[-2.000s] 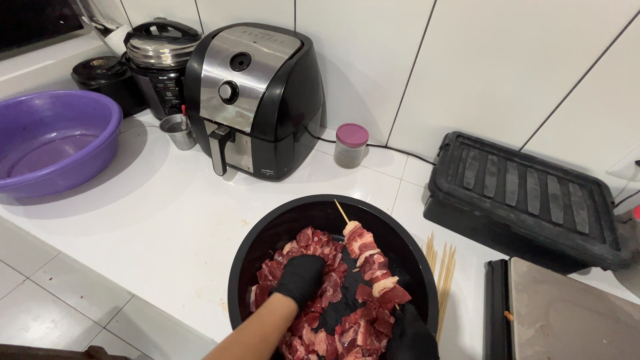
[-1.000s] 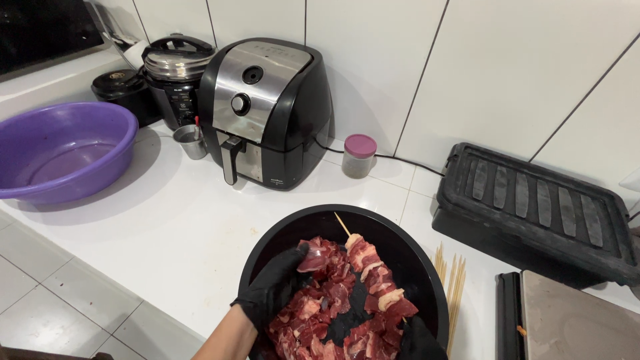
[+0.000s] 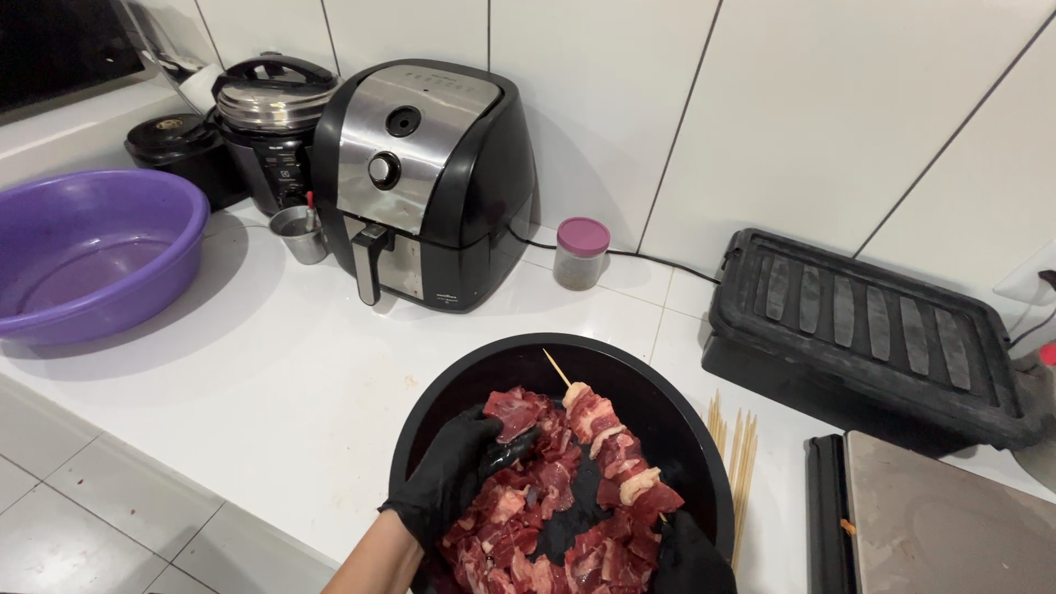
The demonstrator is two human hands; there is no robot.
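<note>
My left hand [image 3: 462,462], in a black glove, holds a piece of raw red meat [image 3: 513,412] between thumb and fingers over the left side of a round black pan [image 3: 643,363]. Many cut pieces of raw meat [image 3: 503,536] lie in that pan. At the lower right, my gloved right hand [image 3: 691,554] grips the lower end of a wooden skewer [image 3: 557,367], partly cut off by the frame edge. Chunks of meat and pale fat [image 3: 619,450] are threaded along the skewer, and its bare tip points up and to the left.
Loose bamboo skewers [image 3: 742,470] lie right of the pan, beside a flat appliance [image 3: 949,520]. Behind are a lidded black plastic box [image 3: 841,305], a jar with a pink lid [image 3: 582,256] and an air fryer [image 3: 429,181]. A purple basin [image 3: 165,289], metal cup [image 3: 304,239] and pressure cooker [image 3: 272,124] stand left.
My left hand was down among the meat two seconds ago; it has come up and left with a piece in its fingers. My right hand still holds the loaded skewer.
</note>
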